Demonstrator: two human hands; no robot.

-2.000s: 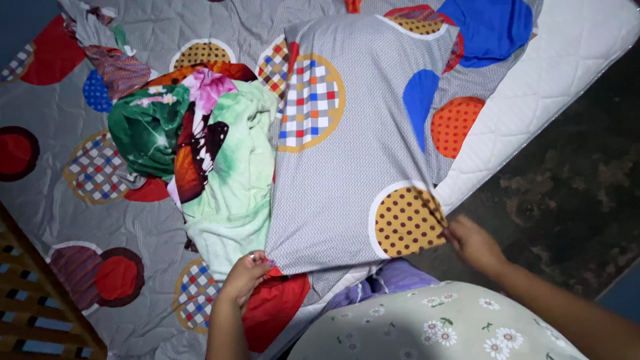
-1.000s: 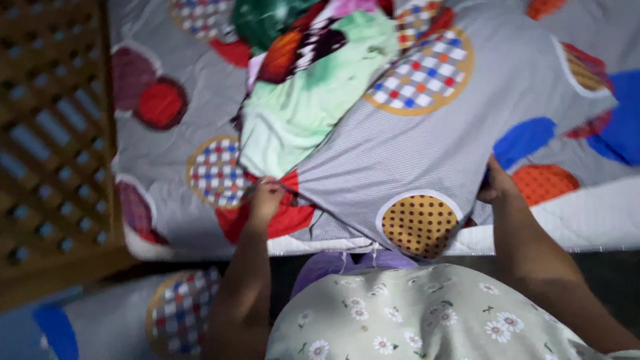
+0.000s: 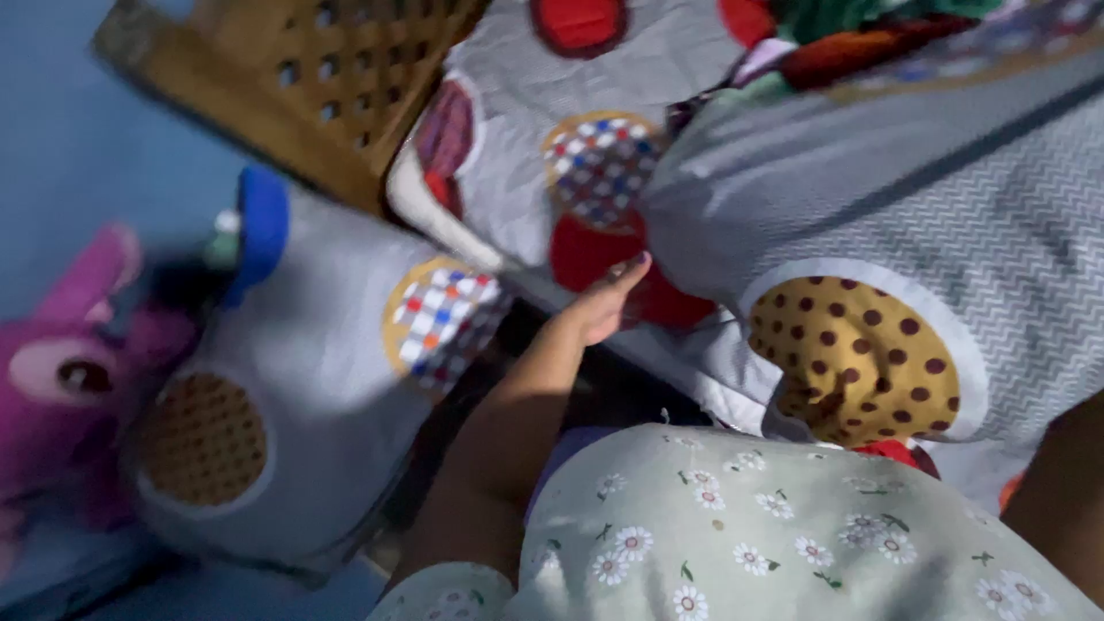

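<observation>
A grey patterned pillow (image 3: pixel 828 207) with a dotted yellow circle lies in front of me at the right, over the edge of the bed. My left hand (image 3: pixel 608 302) is at its left corner, beside a red patch of the bed sheet (image 3: pixel 595 246); its fingertips look pinched together on the pillow's corner, though blur softens the contact. Of my right arm only a part shows at the right edge, and the right hand is out of the picture. A green and orange blanket (image 3: pixel 871 56) is partly covered behind the pillow.
A brown wooden lattice panel (image 3: pixel 345 95) stands at the upper left of the mattress (image 3: pixel 440 207). Left of my arm lies a second grey patterned pillow (image 3: pixel 319 345), with a pink plush toy (image 3: pixel 60 379) next to it. A blue surface is at the far left.
The view has swung far to the left, bringing in the plush toy and more of the second pillow. My right hand, on the pillow's right side before, has left the picture.
</observation>
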